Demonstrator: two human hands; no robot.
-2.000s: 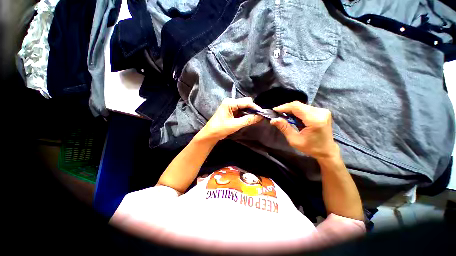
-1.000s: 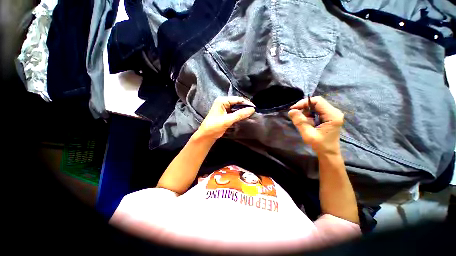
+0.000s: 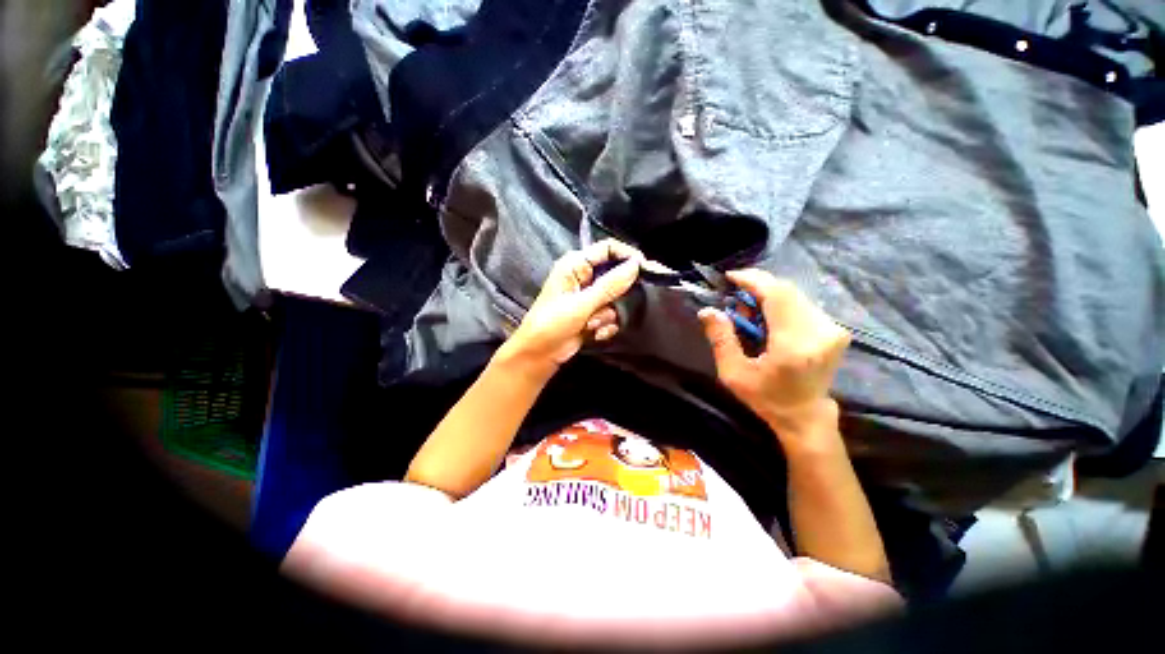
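A large denim garment, grey inside facing up, lies in front of me with a dark oval opening near its middle. My left hand pinches the edge of the opening at its left end. My right hand holds thread snips with blue parts, the blades pointing left at the opening's near edge, a little right of my left fingertips. Whether a thread lies between the blades is too small to tell.
Dark and grey garments hang or lie at the left, beside a white surface. A dark placket with small pale snaps runs at the upper right. A blue bin and a green crate stand at the lower left.
My right hand has moved left and down from the opening's right end, and the snips now point left toward my left hand. The garment has shifted slightly left.
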